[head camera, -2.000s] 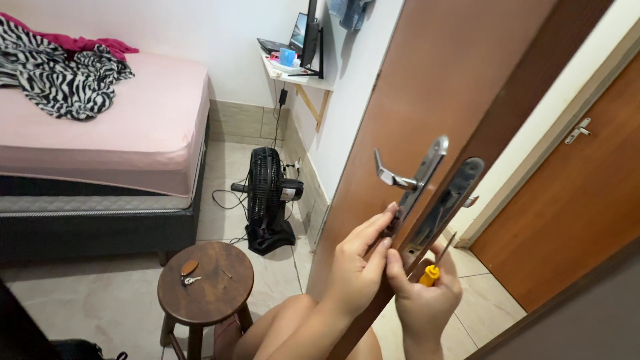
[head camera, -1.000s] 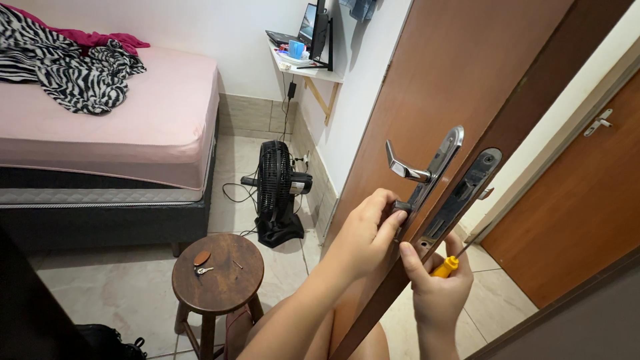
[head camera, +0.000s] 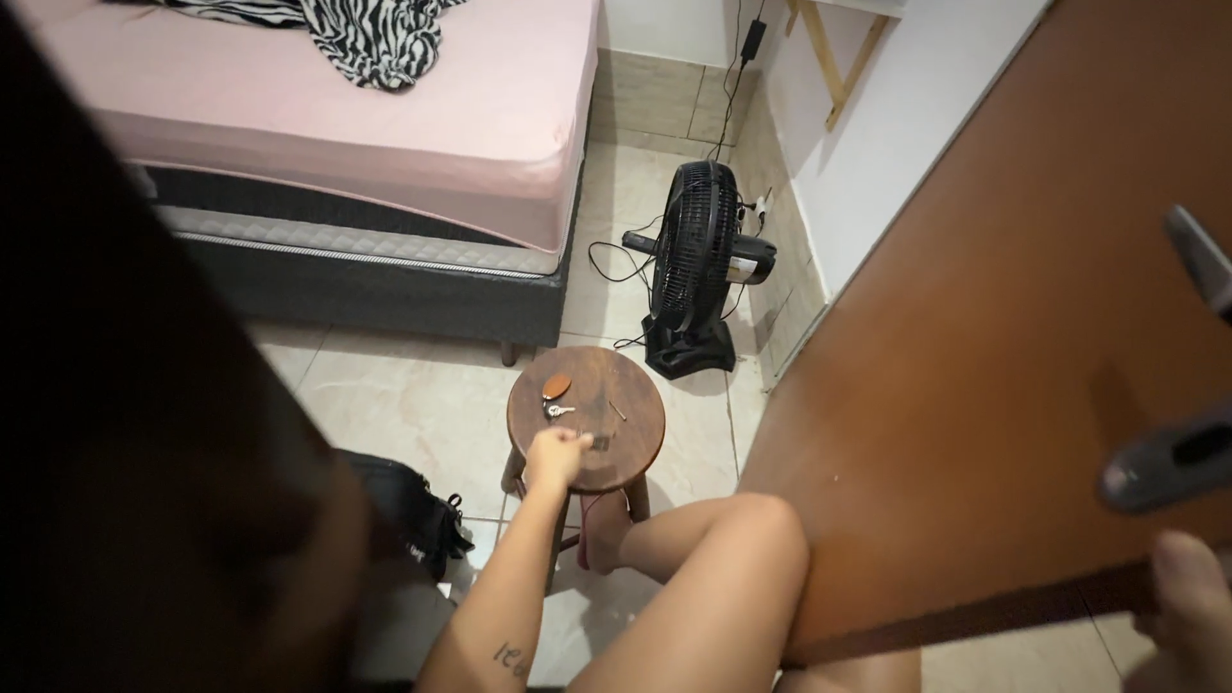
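Note:
My left hand (head camera: 560, 456) reaches over the round wooden stool (head camera: 631, 385), its fingertips on a small dark part (head camera: 599, 443) at the stool top. Beside it on the seat lie a key (head camera: 560, 411), a brown oval fob (head camera: 556, 386) and a thin metal pin or screw (head camera: 617, 411). At the lower right edge, my right hand (head camera: 1189, 587) is blurred and partly cut off, below the handle plate (head camera: 1165, 462) of the brown door (head camera: 924, 404). Whether it holds anything cannot be seen. Part of the door handle (head camera: 1198, 255) shows above.
A black fan (head camera: 698, 250) stands on the floor behind the stool, with cables around it. A bed with a pink sheet (head camera: 385, 125) is at the upper left. A black bag (head camera: 404, 500) lies left of the stool. My bent leg (head camera: 712, 587) is between stool and door.
My left hand has gone from the door's lock area down to the stool. The small dark part now shows at the stool. The view has turned down and left; the yellow screwdriver handle is out of sight.

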